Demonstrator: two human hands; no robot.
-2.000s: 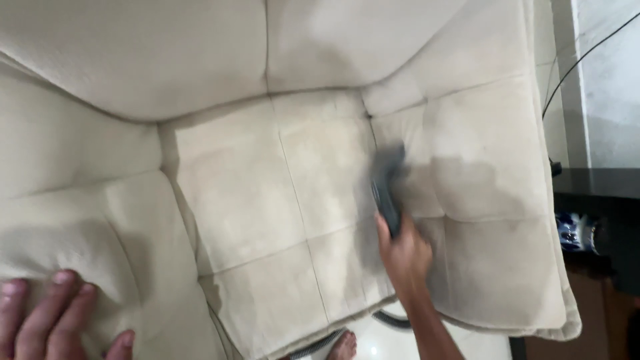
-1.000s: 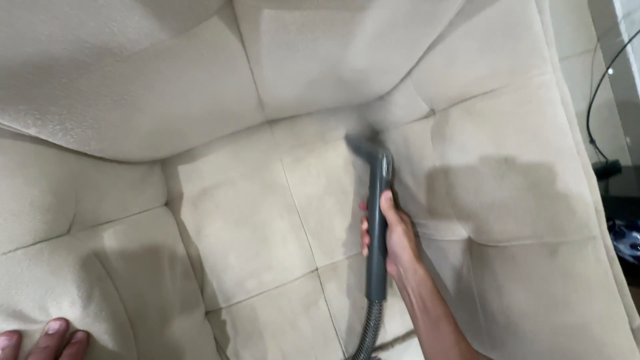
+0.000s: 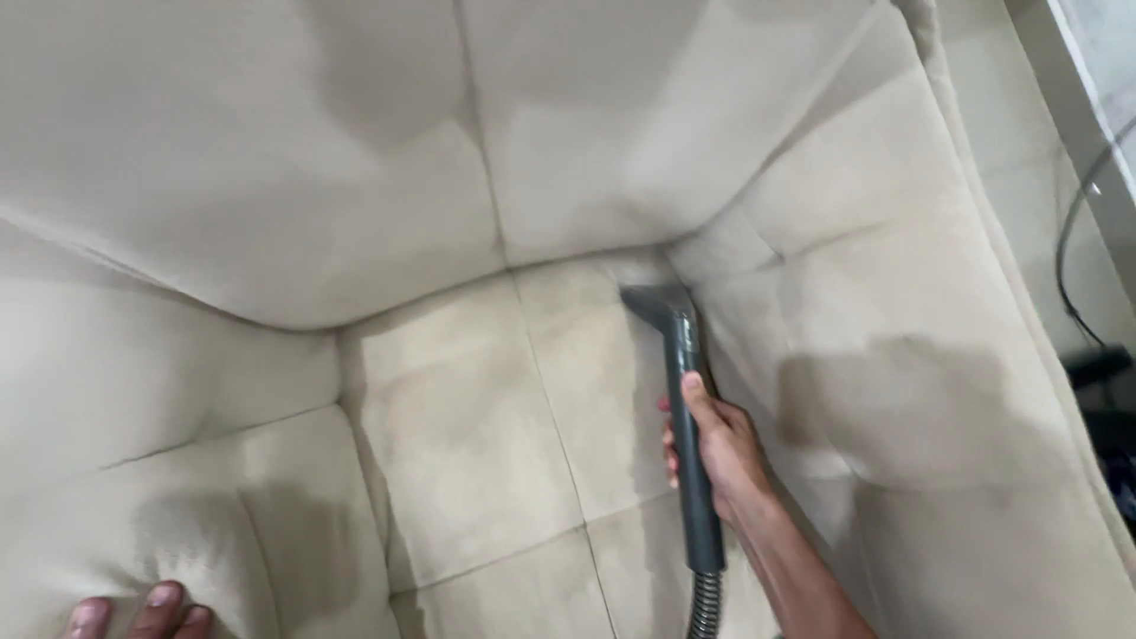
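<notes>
My right hand (image 3: 723,444) is closed around the dark grey handle of a vacuum upholstery nozzle (image 3: 688,426). Its wide flat head touches the beige sofa's seat cushion (image 3: 470,444) near the back right corner, close to the backrest (image 3: 568,151) and the right armrest (image 3: 896,373). A ribbed hose (image 3: 706,608) runs down from the handle out of view. At the lower left, the fingertips of my left hand (image 3: 146,612) rest on the left armrest (image 3: 204,524), whose fabric puckers beside them; the rest of that hand is out of frame.
Beyond the right armrest lie pale floor tiles (image 3: 1012,169), with a black cable (image 3: 1062,257) running to a dark object (image 3: 1096,366). More dark items, only partly visible, stand at the right edge. Shadows fall across the armrests and backrest.
The nozzle, blurred by motion two seconds ago near the seat's right side, is now at the back right corner. My left hand stays on the left armrest. The view has shifted.
</notes>
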